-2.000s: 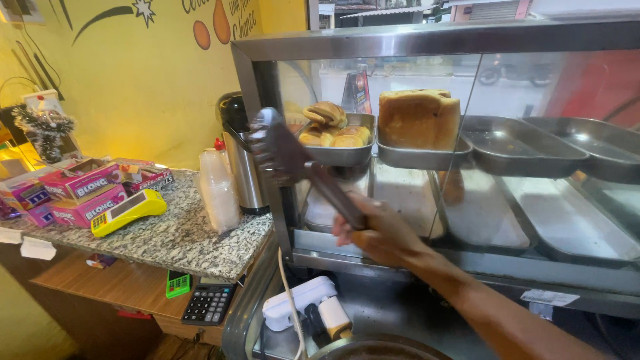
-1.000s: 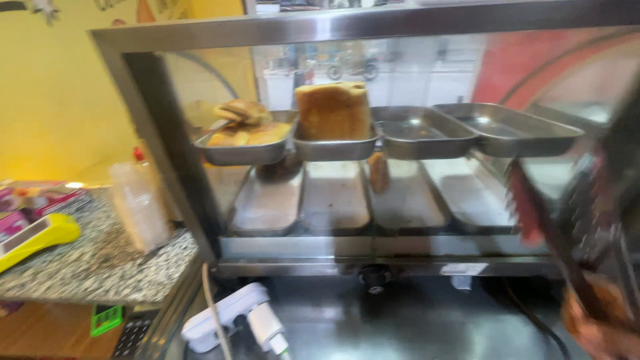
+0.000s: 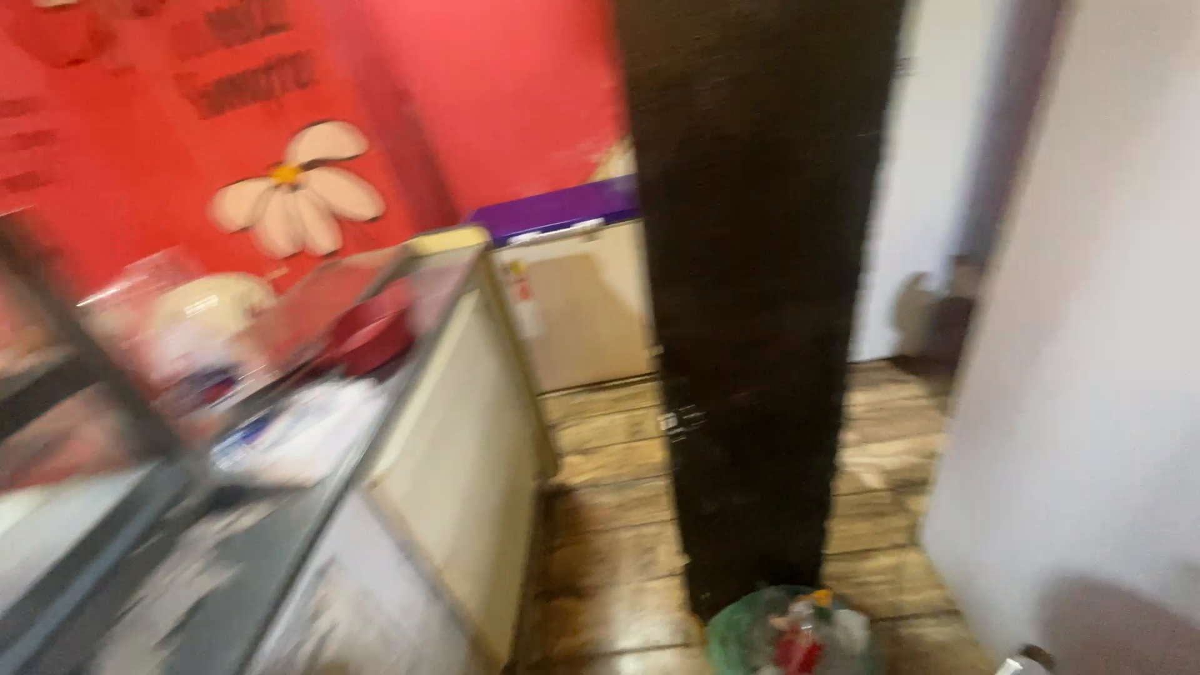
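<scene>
Neither my left hand nor my right hand is in the head view at this moment, and the tongs are out of sight too. The picture is blurred. Along the left runs a counter [image 3: 450, 375] with a dark top. On it lie a red bowl [image 3: 375, 330], a white plastic bag or paper [image 3: 305, 431] and a rounded cream-coloured thing [image 3: 211, 314] that I cannot tell more exactly. The metal frame of a display case [image 3: 117, 375] shows at the far left edge.
A dark pillar [image 3: 755, 281] rises from the tiled floor [image 3: 609, 525]. At its foot stands a green bin [image 3: 736, 637] with rubbish in it. Behind the counter is a white chest [image 3: 586, 309] with a purple lid. A pale door or wall [image 3: 1087, 375] stands at the right.
The view has swung far away from the display case's trays to the counter's end and the floor. A hand with tongs, in view in both earlier frames, is now out of view.
</scene>
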